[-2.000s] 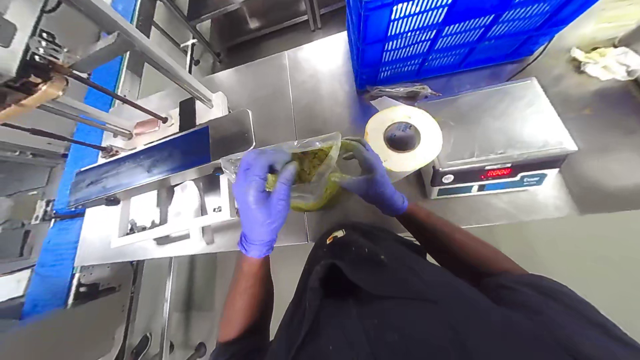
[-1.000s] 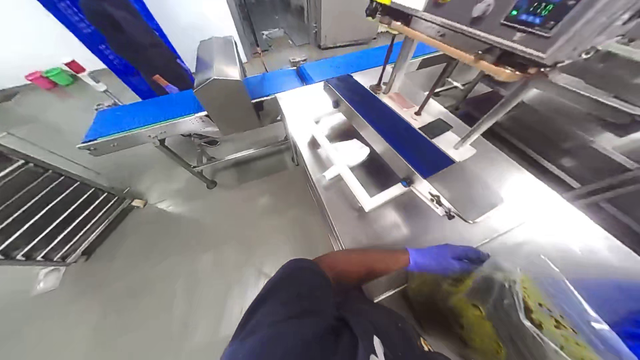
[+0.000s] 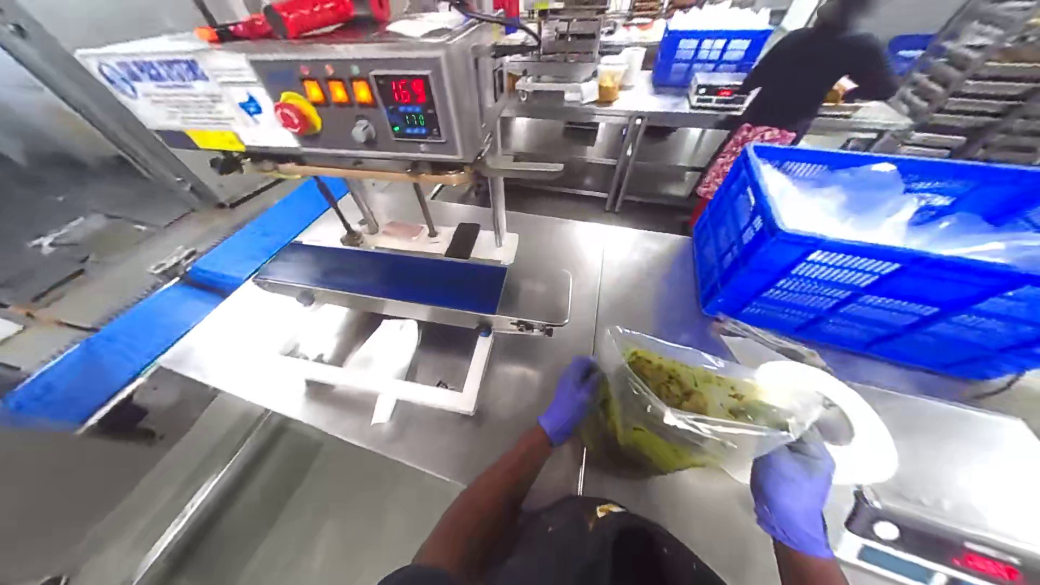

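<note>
A clear plastic bag [image 3: 691, 406] holding a yellow-green food mix with brown bits stands open-mouthed on the steel table. My left hand [image 3: 571, 400], in a purple glove, is at the bag's left edge, its fingertips partly hidden by the plastic. My right hand [image 3: 796, 491], gloved the same way, grips the bag's right corner. Just behind that corner lies a roll of white labels [image 3: 869, 431]. To the left of the bag is a band sealer's blue conveyor belt [image 3: 390, 276], under a control box [image 3: 366, 101] with lit switches and a digital display.
A blue plastic crate [image 3: 877, 301] with clear bags in it stands behind the bag. A digital scale [image 3: 934, 540] sits at the lower right. A white frame [image 3: 479, 374] juts out before the sealer. A longer blue conveyor [image 3: 122, 349] runs at left. Another person [image 3: 812, 73] stands at a far table.
The view has swung strongly, from the floor and conveyor at left back to the table. My right hand, out of view one second ago, now shows on the bag's right corner.
</note>
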